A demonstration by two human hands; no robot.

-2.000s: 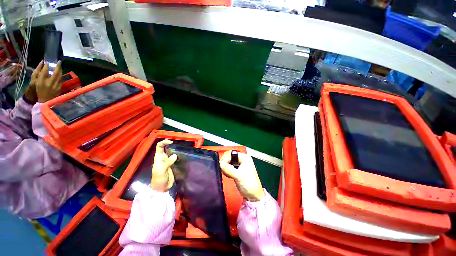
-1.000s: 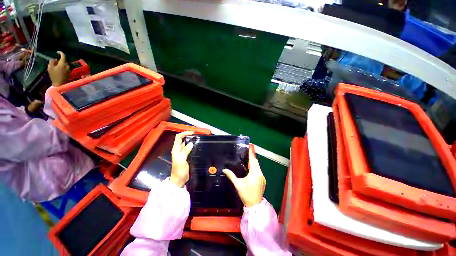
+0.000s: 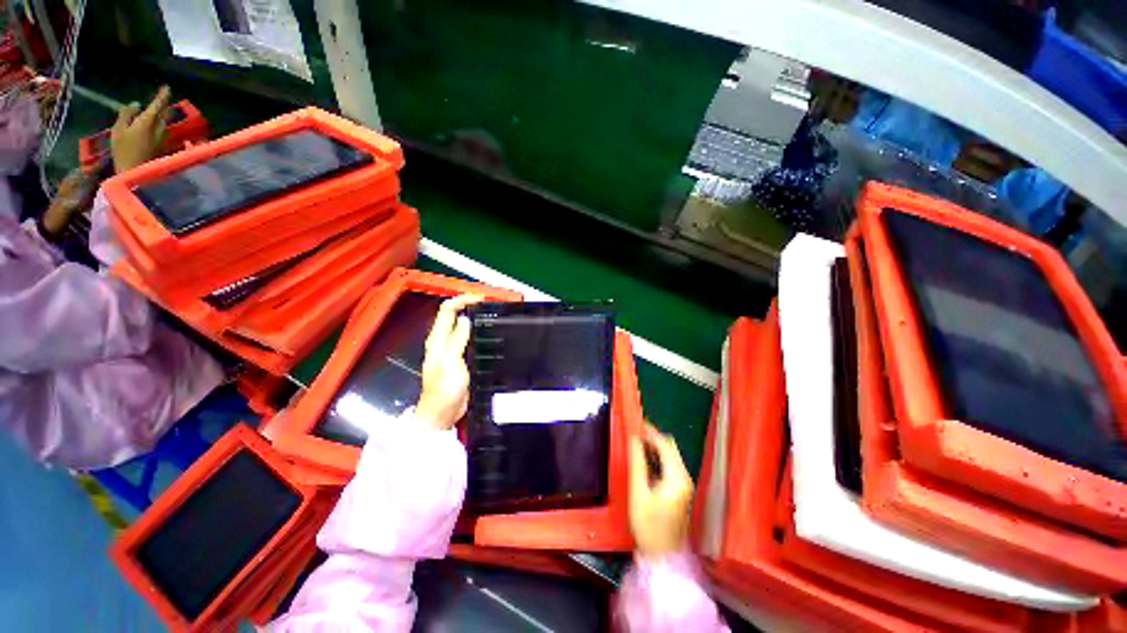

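Observation:
A tablet with a dark screen, a column of small text lines and a white box across its middle stands in front of me over an orange-red foam tray. My left hand grips the tablet's left edge. My right hand is beside the tray's right edge, off the tablet, with a small dark piece between its fingers.
Orange trays with tablets are stacked at the left, lower left and right, where one layer is white foam. A person in a pink smock sits at the left. A white-edged shelf crosses above.
The tablet has turned from tilted to facing me, and its screen has gone from an orange dot to text lines with a white box. My right hand has moved off the screen to the right.

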